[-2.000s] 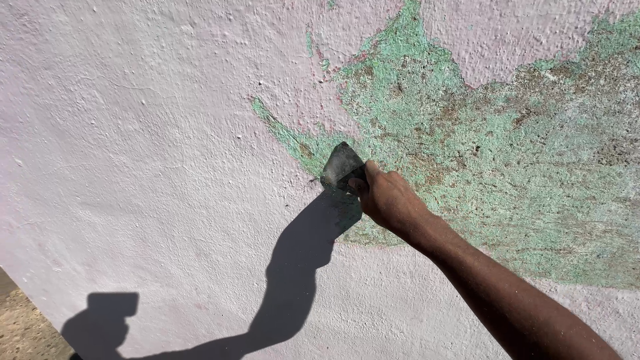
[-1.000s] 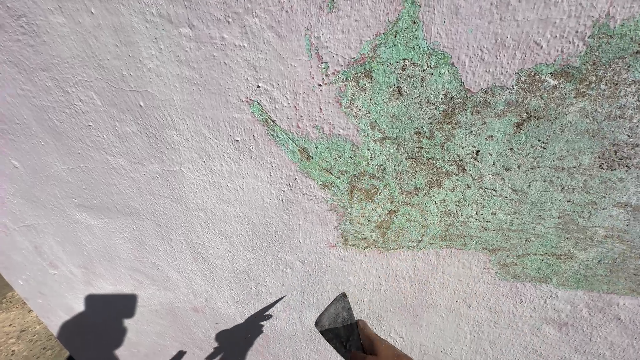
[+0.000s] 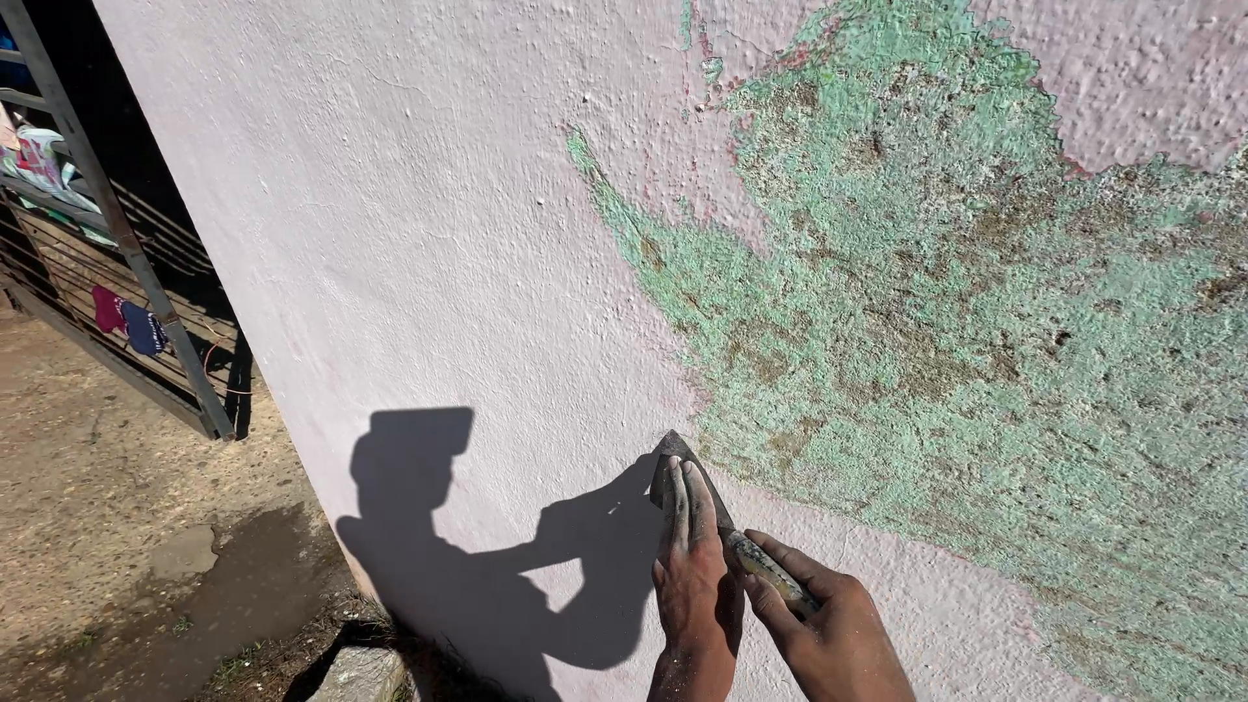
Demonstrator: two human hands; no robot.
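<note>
My right hand (image 3: pixel 829 614) grips the worn handle of a scraper with a dark metal blade (image 3: pixel 663 471). The blade lies at the lower left edge of a bared green patch (image 3: pixel 877 390) on a pale pink painted wall (image 3: pixel 439 244). My left hand (image 3: pixel 694 565) lies over the blade, its dusty, extended fingers pressed on the metal close to the tip. Whether the blade's edge cuts under the paint cannot be seen.
A metal gate (image 3: pixel 146 263) with cloths on its bars stands at the left beyond the wall's edge. Below it is rough ground with a wet strip (image 3: pixel 244 585) and a stone block (image 3: pixel 361 675) at the wall's foot. My shadow falls on the wall.
The scraper was on the green patch, then lower down below it; now it is at the patch's lower left edge. My left hand has come into view onto the blade. The view has swung left.
</note>
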